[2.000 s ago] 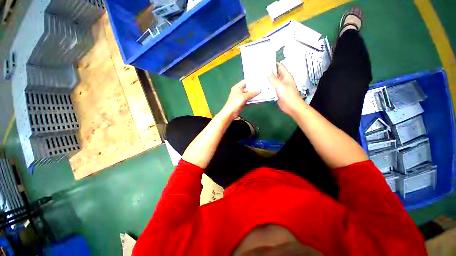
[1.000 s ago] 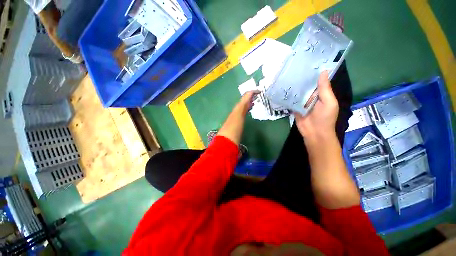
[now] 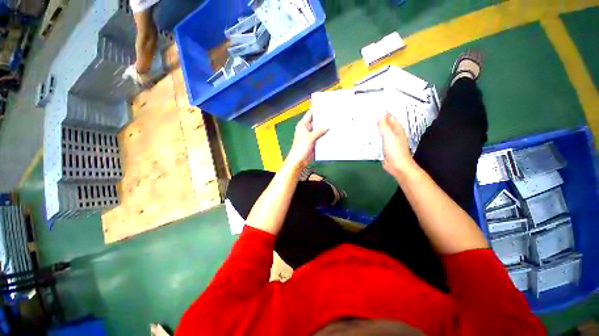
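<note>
A pale silver-white sheet-metal bracket [image 3: 348, 125] is held flat between both hands, in front of the knees. My left hand [image 3: 306, 139] grips its left edge. My right hand [image 3: 395, 143] holds it near its right edge. Its surface is overexposed, so fine detail is hard to see. Behind it and to its right, the parts pile [image 3: 410, 98] of overlapping pale plates lies on the green floor, partly hidden by the held bracket.
A blue crate [image 3: 263, 84] with jumbled silver parts is at upper left. Another blue crate [image 3: 584, 197] with rows of parts is at right. Stacked parts [image 3: 92, 147] stand on a plywood pallet [image 3: 164, 164]. A person's gloved hand [image 3: 138, 76] is beside the stacks. A single plate [image 3: 383, 48] touches the yellow line.
The bracket has moved from a tilted hold in my right hand to a flat hold between both hands. My left hand has left the pile. The other person's hand is at the stacks.
</note>
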